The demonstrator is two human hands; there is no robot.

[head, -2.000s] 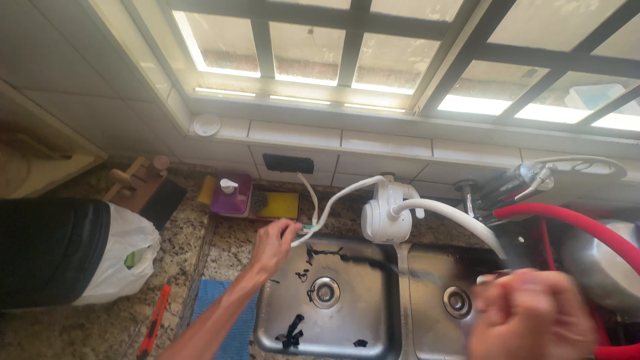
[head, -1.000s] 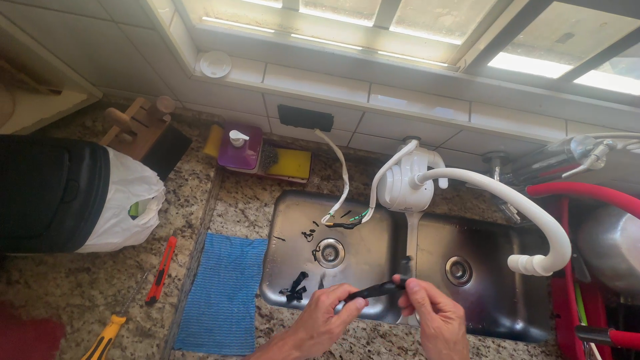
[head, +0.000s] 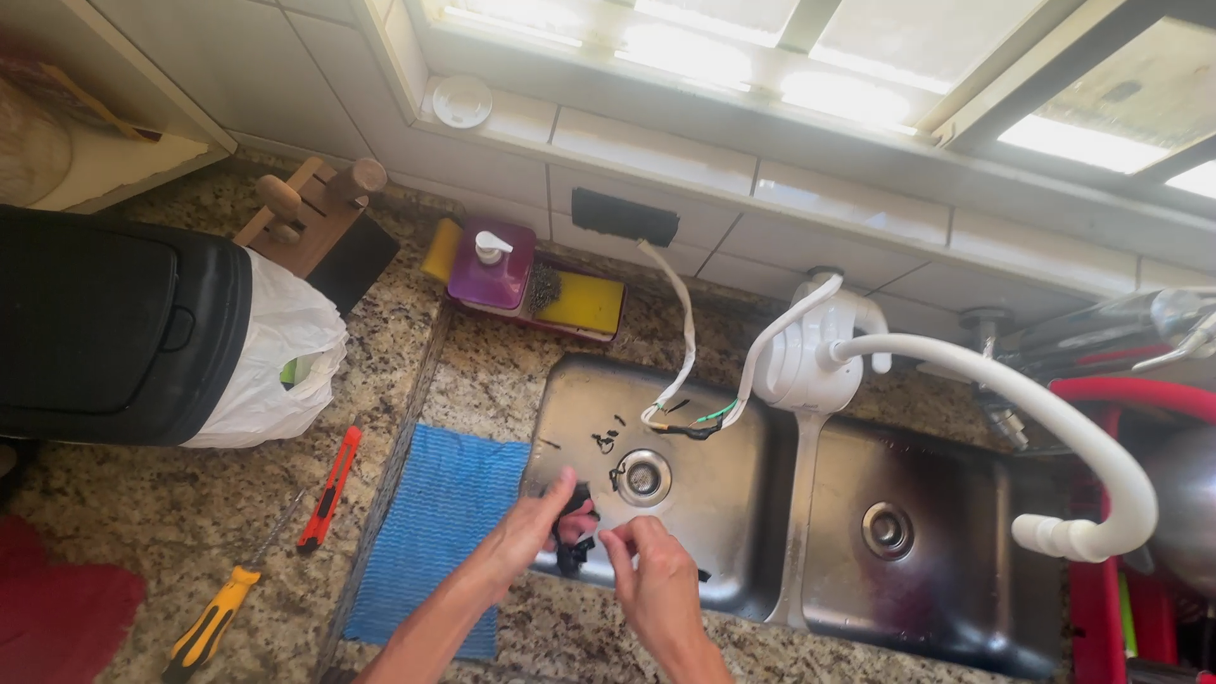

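My left hand [head: 543, 521] is over the near left edge of the left sink basin [head: 731, 513], its thumb and fingers around what looks like crumpled black tape [head: 576, 500]. To its right, my right hand [head: 655, 584] has thumb and forefinger close together; whether anything is between them is unclear. More black scraps [head: 574, 553] show just below the left hand. Beyond the hands, a white cable [head: 686, 323] from the wall meets the cable of a white electric faucet [head: 807, 356] at a black-wrapped joint [head: 693, 432], with a green wire [head: 714, 414] exposed.
A blue cloth [head: 432, 532], an orange utility knife [head: 330, 489] and a yellow-handled screwdriver [head: 217, 617] lie left of the sink. Behind stands a purple soap dispenser [head: 489, 271] with a yellow sponge [head: 584, 302]. The faucet's white spout [head: 1073, 427] arches over the right basin.
Both hands have moved left from near the basin divider, where a black strip was between them. Two seconds ago the left hand was at the cable joint and the right was farther right.
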